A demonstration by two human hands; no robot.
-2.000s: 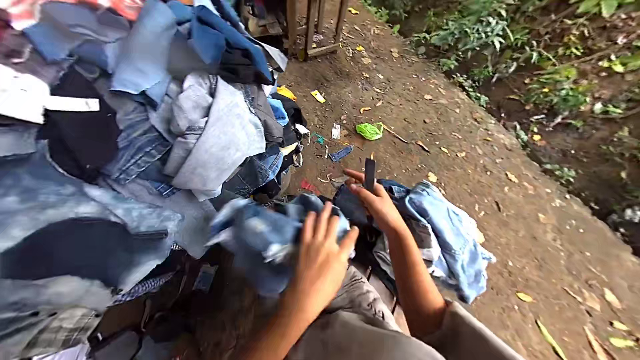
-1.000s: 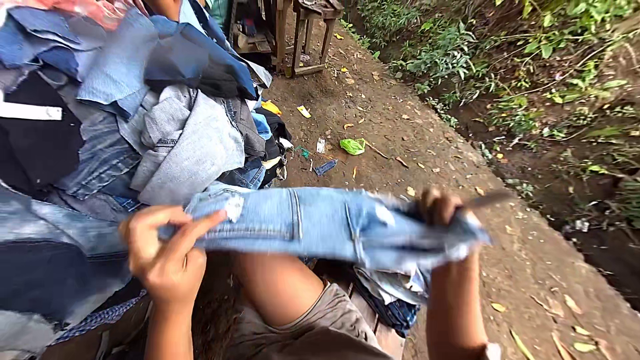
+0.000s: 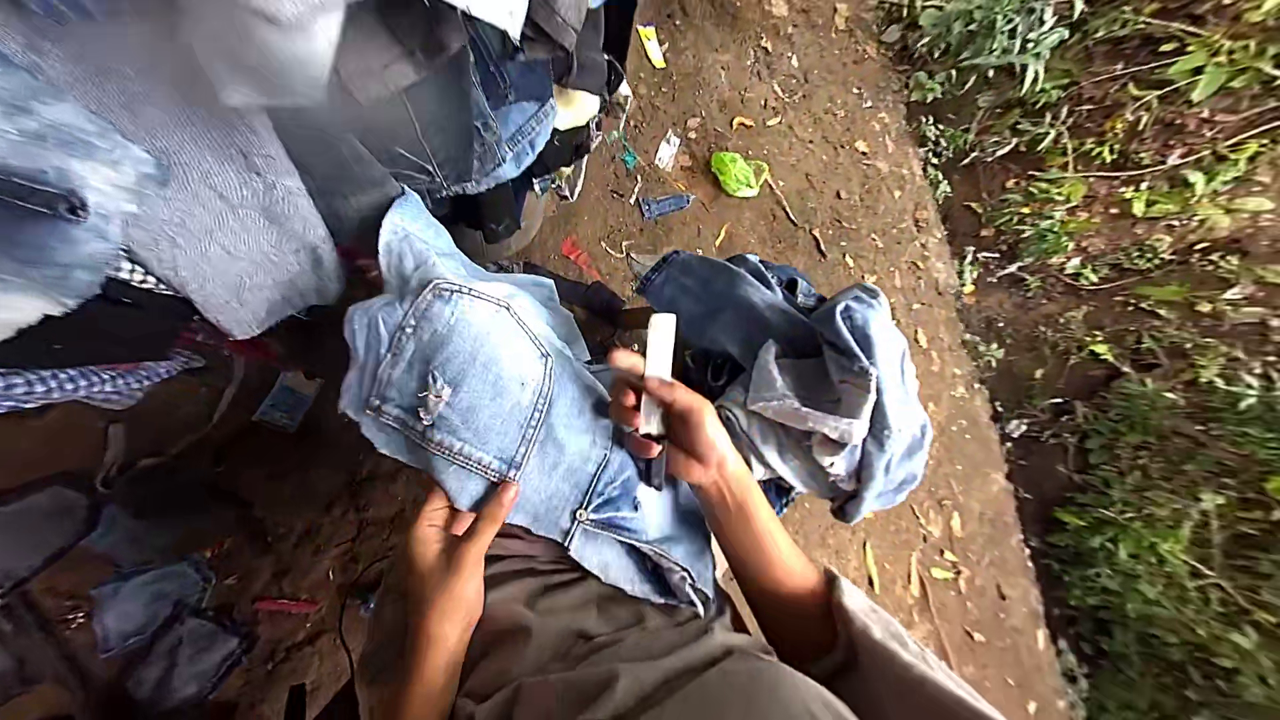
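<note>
A light-blue denim piece with a stitched back pocket [image 3: 465,375] lies over my lap. My left hand [image 3: 455,545] pinches its lower edge between thumb and fingers, just below the pocket. My right hand [image 3: 670,415] is closed around a tool with a pale, flat upper part [image 3: 657,370] and a dark lower end, over the right part of the denim. Whether it is a knife cannot be told. Right of that hand lies a bundle of dark and light-blue denim [image 3: 870,400].
A large heap of denim and cloth scraps [image 3: 240,180] fills the upper left. Small denim pieces [image 3: 150,605] lie at the lower left. A green plastic scrap [image 3: 738,174] and other litter lie on the dirt ground [image 3: 820,90]. Plants border the ground at the right.
The denim, stretched between both hands one second ago, now lies over my lap with its pocket showing. My left hand has moved to its lower edge. The view has shifted downward.
</note>
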